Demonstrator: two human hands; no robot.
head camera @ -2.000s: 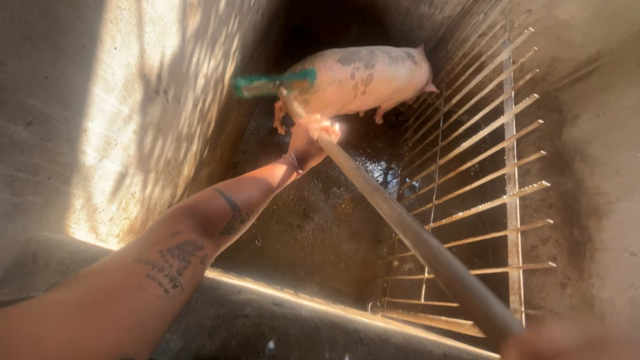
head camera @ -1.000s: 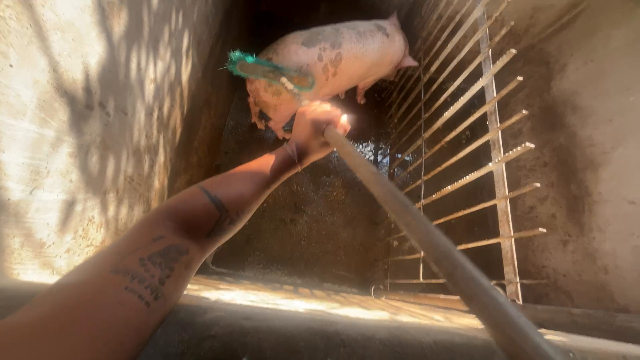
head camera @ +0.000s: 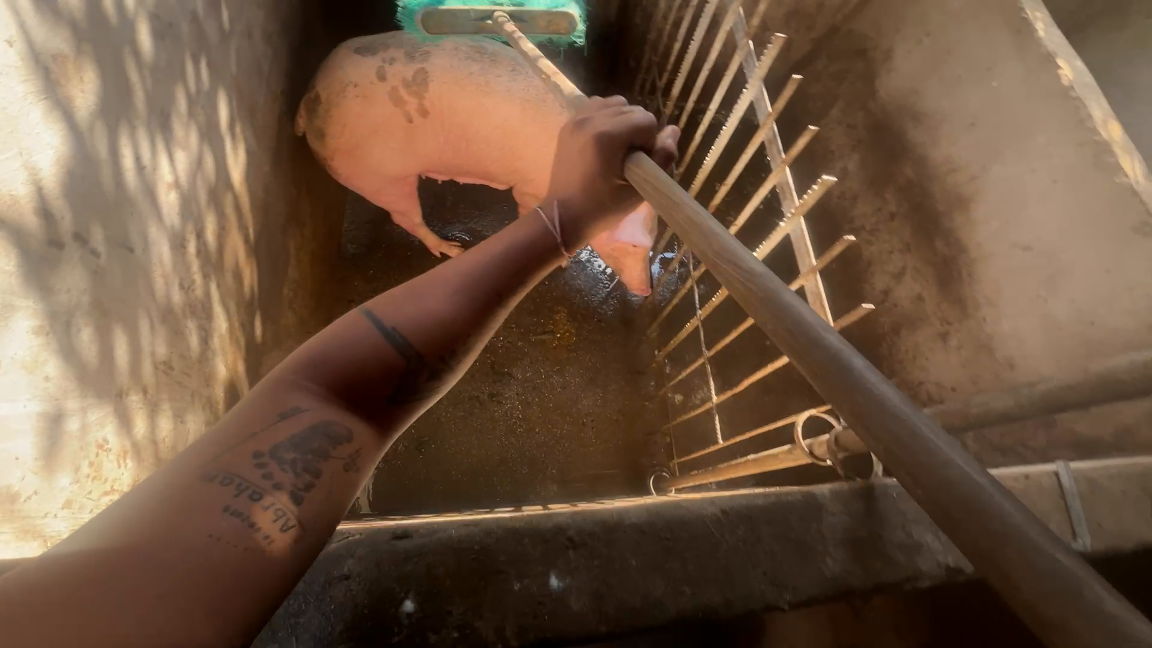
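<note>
My left hand (head camera: pixel 612 148) is closed around the long wooden handle of a broom (head camera: pixel 810 360). The green-bristled broom head (head camera: pixel 499 20) is at the top of the view, over the far side of a pig's back. The pig (head camera: pixel 450 108), pale pink with dark wet patches, stands on the wet floor beyond my hand, its snout low near the metal bars and partly hidden by my wrist. The handle runs down to the lower right corner. My right hand is outside the frame.
A gate of metal bars (head camera: pixel 765 171) stands right of the pig. A concrete wall (head camera: pixel 135 225) rises on the left, another (head camera: pixel 972 252) on the right. A low concrete ledge (head camera: pixel 585 558) crosses the near side of the wet, dirty pen floor (head camera: pixel 540 396).
The pig has turned; its head, earlier at the upper right, is now lowered by the bars. The broom head has moved from the pig's rump to beyond its back. My right hand, blurred at the edge earlier, is gone.
</note>
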